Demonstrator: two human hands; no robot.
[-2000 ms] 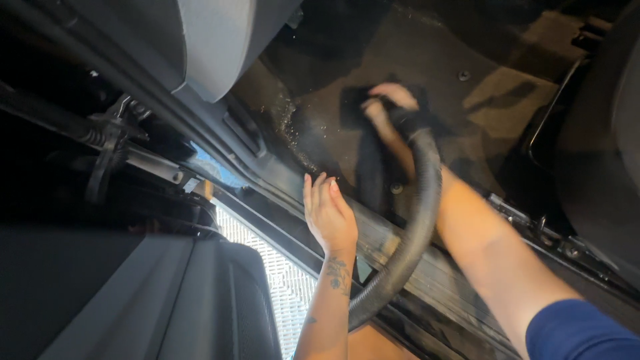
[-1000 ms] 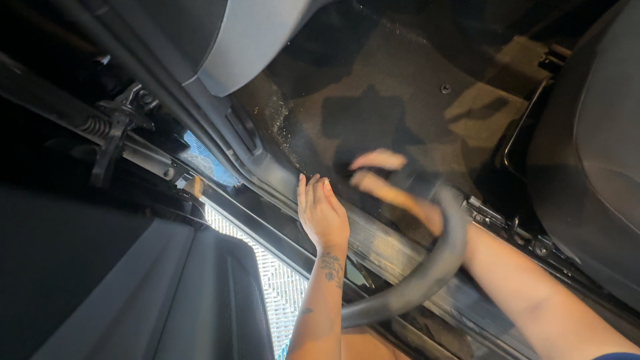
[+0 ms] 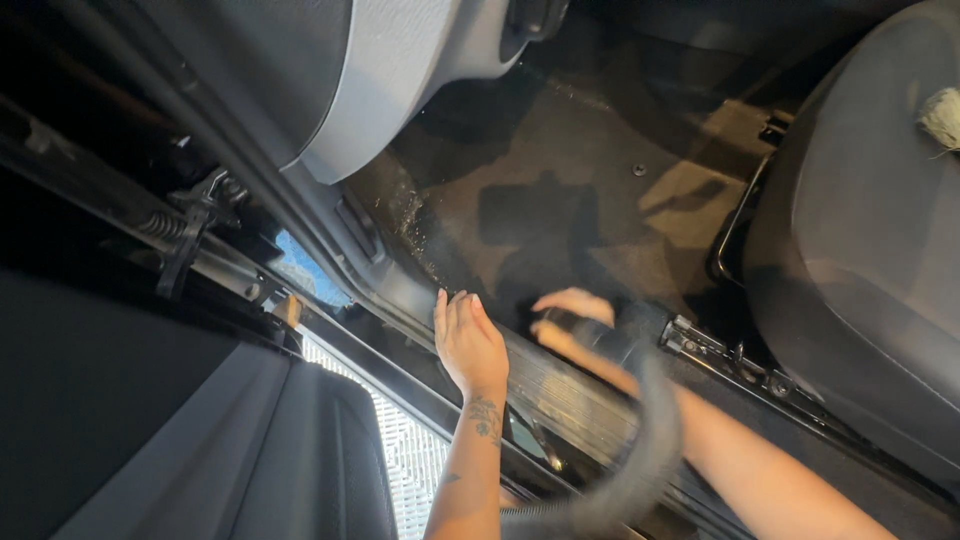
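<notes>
My right hand, blurred by motion, is wrapped around the dark end of a vacuum hose above the inner edge of the door sill. The ribbed hose curves down from that hand toward my left forearm. My left hand rests at the plastic door sill trim, fingers together and slightly bent, with nothing seen in it. Pale debris lies on the car floor carpet, beyond my left fingertips along the sill.
A car seat stands at right, with a pale brush-like thing on it and a metal seat rail beneath. The open door's panel is at lower left. A blue cloth-like thing shows below the door frame.
My right hand has moved with the hose end from over the carpet back toward the sill. My left hand has stayed at the sill.
</notes>
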